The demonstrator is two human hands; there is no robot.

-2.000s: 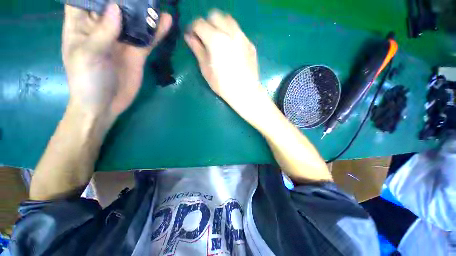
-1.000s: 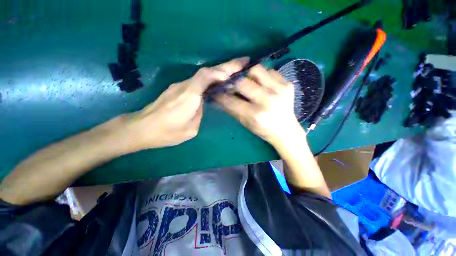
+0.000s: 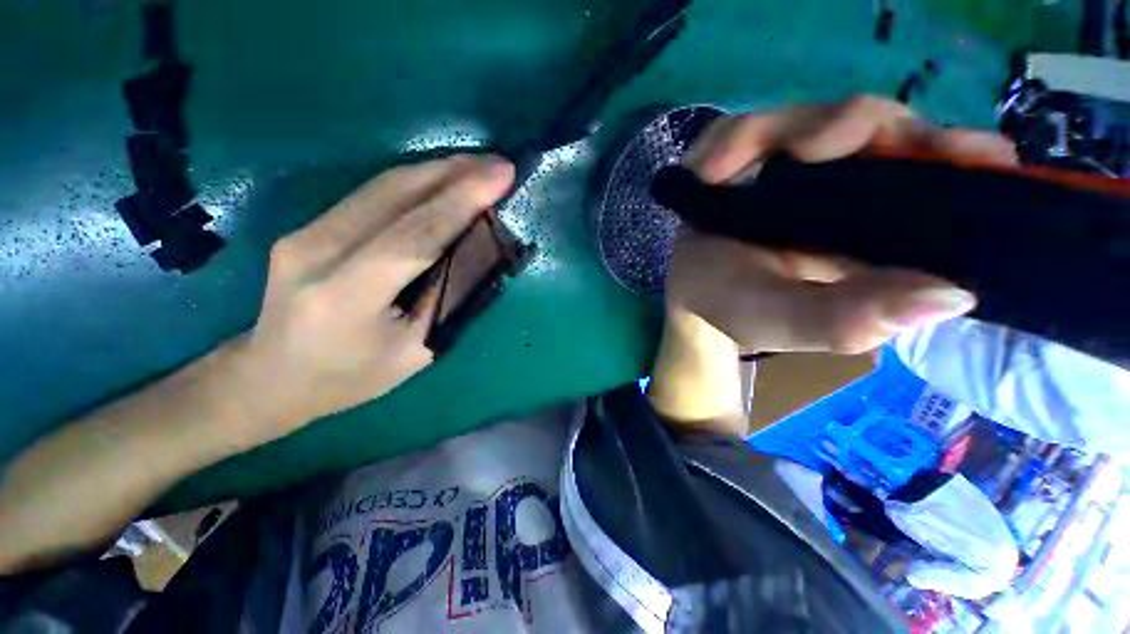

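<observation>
My left hand (image 3: 359, 273) grips the near end of a black plastic frame (image 3: 477, 279) over the green mat. A long black rail of the frame runs up and to the right. My right hand (image 3: 793, 235) is closed around the thick black electric screwdriver (image 3: 917, 235), which shows large and close to the camera. An orange-red edge shows along its top right. Its thin tip cannot be made out. The round dish (image 3: 638, 204) with dark bits is on the mat between my hands, partly hidden by the right hand.
Small black blocks (image 3: 159, 161) lie in a loose row on the mat (image 3: 74, 310) at left. Shiny black parts (image 3: 1041, 118) lie by a pale strip at upper right. A cardboard box (image 3: 799, 390), blue bin (image 3: 886, 440) and white bags (image 3: 1016, 384) are below right.
My right hand has left the frame and taken hold of the screwdriver, now raised near the camera. My left hand still grips the frame, now turned to show its open end. The view has shifted.
</observation>
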